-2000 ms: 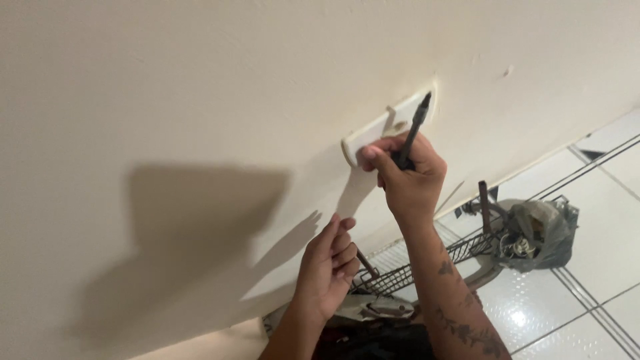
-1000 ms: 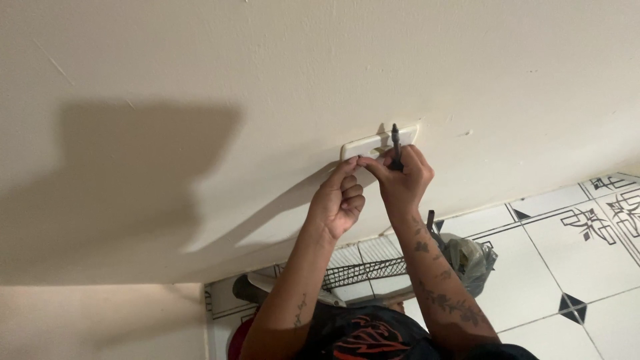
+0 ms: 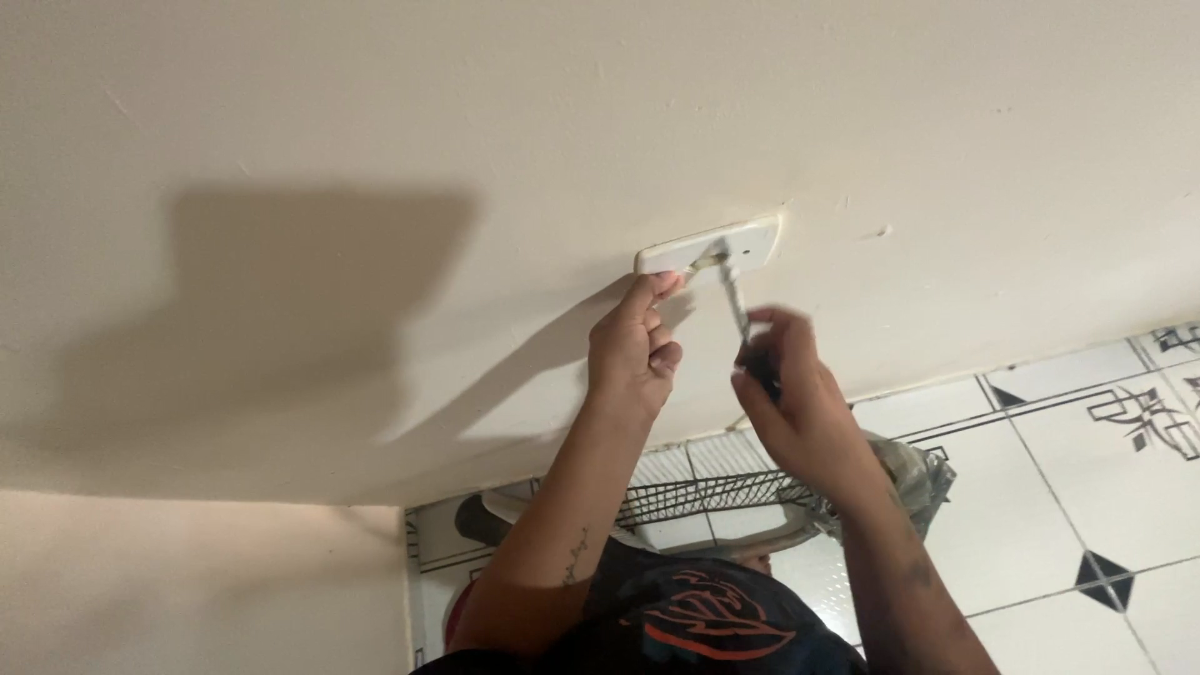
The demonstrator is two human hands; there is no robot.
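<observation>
A white wall plate (image 3: 670, 251) sits on the beige wall, with a small dark hole near its right end and a mid opening. From that opening a thin yellowish wire (image 3: 698, 265) runs to the fingertips of my left hand (image 3: 633, 352), which pinch at the plate's lower left edge. My right hand (image 3: 792, 394), blurred, is below and right of the plate and grips the dark handle of a slim tool (image 3: 761, 370), probably a screwdriver. A pale, blurred length runs from the handle up to the plate's opening; whether it is the tool's shaft cannot be told.
Below the wall lies a floor of white tiles (image 3: 1012, 487) with dark patterns. A black wire rack or basket (image 3: 708, 497) and a grey plastic bag with things in it (image 3: 923, 478) are behind my forearms. A wall corner is at lower left.
My right hand has moved away from my left fingertips, down and to the right. The dark tool pointed up past the plate earlier; now its handle is below the plate.
</observation>
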